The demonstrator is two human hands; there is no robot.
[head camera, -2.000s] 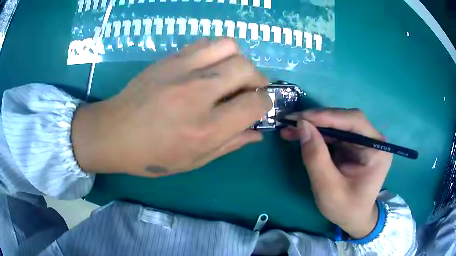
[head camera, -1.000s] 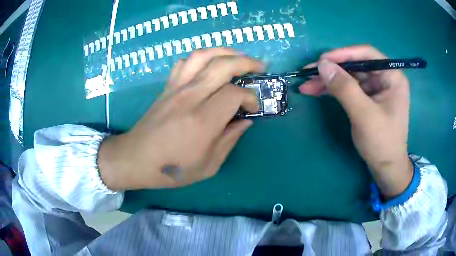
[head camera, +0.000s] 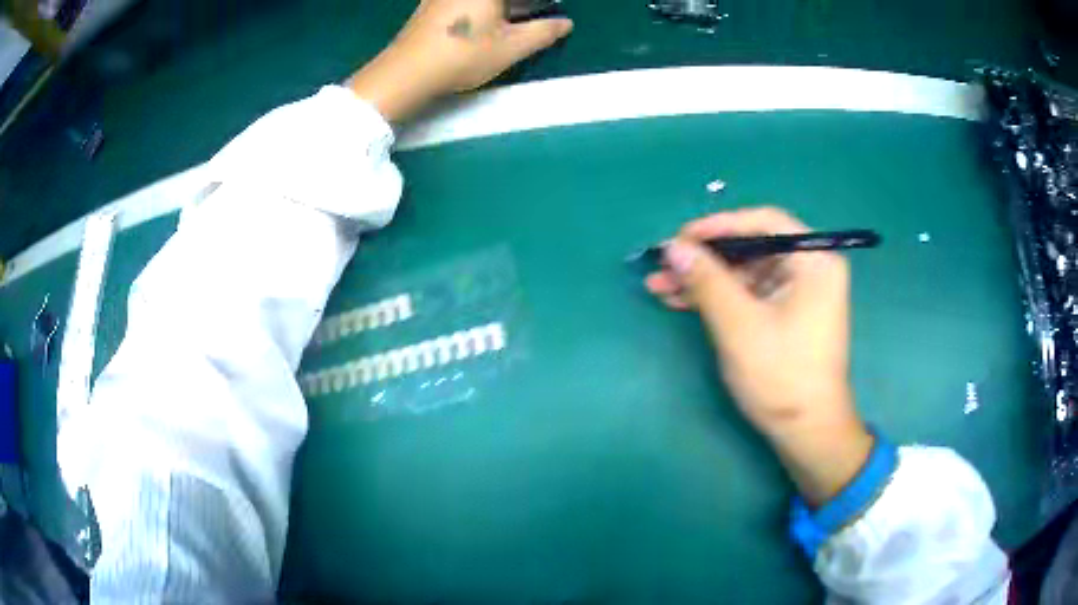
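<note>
My left hand (head camera: pixel 467 41) is at the top edge, partly cut off. A dark part (head camera: pixel 534 10), which looks like the smartwatch module, shows between its thumb and fingers, mostly hidden. My right hand (head camera: pixel 774 319) holds the black tweezers (head camera: pixel 816 242) over the mat, right of centre, tips to the left and blurred. The clear release liner (head camera: pixel 432 396) lies left of centre with two rows of white adhesive pieces (head camera: pixel 461 345). My left sleeve covers its left end.
A wide white band (head camera: pixel 709 91) crosses the green mat. Another module-like part (head camera: pixel 688 12) lies beyond it at the top edge. A dark, glittery heap (head camera: pixel 1046 248) is at the right. A pale label strip (head camera: pixel 89 307) lies at the left. White scraps (head camera: pixel 715 186) dot the mat.
The view has shifted. My left hand has moved from the middle, where it held the module, to beyond the white band. My right hand, still with the tweezers, is apart from the module.
</note>
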